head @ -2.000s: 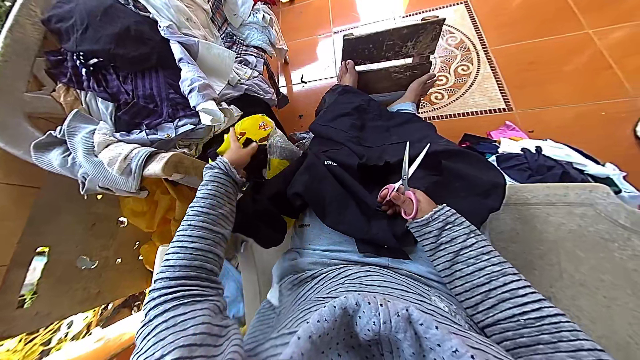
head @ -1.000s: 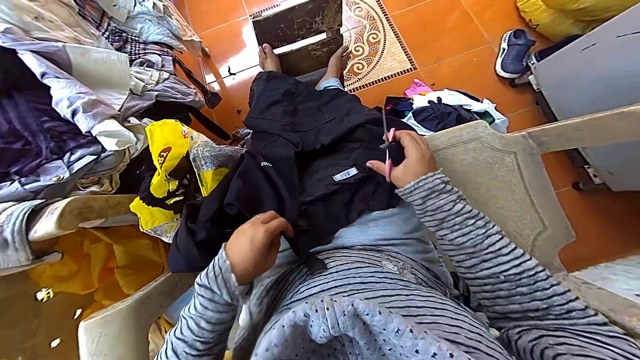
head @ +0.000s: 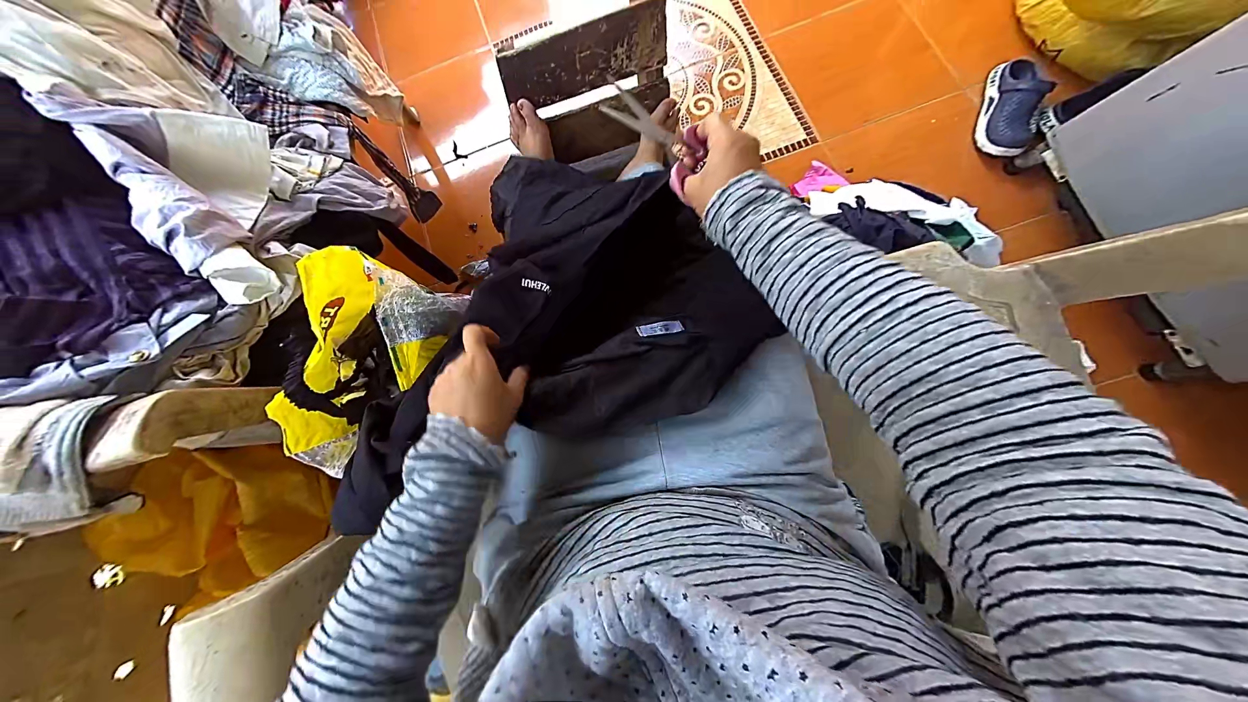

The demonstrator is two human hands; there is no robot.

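Observation:
A black garment (head: 624, 361) with a small white label lies across my lap, over light blue trousers. My left hand (head: 478, 383) grips its near left part, fingers curled into the cloth. Above the far right part of the garment, my right hand (head: 720, 161) holds pink-handled scissors (head: 639, 119) with the blades spread and pointing away to the left, over my feet. A yellow plastic bag (head: 336, 322) with clear film and dark material lies just left of the garment.
Piled clothes (head: 146, 224) cover a plastic chair (head: 185, 419) at left. A wooden footrest (head: 585, 58) stands by my feet. Small cloths (head: 897, 210) lie on the right, near a grey panel on casters (head: 1170, 146) and a blue shoe (head: 1012, 107). An orange cloth (head: 224, 517) is lower left.
My right hand with the scissors has moved away from my body, to the garment's far side. My left hand was at the yellow bag two seconds ago and now grips the garment. The view has shifted right.

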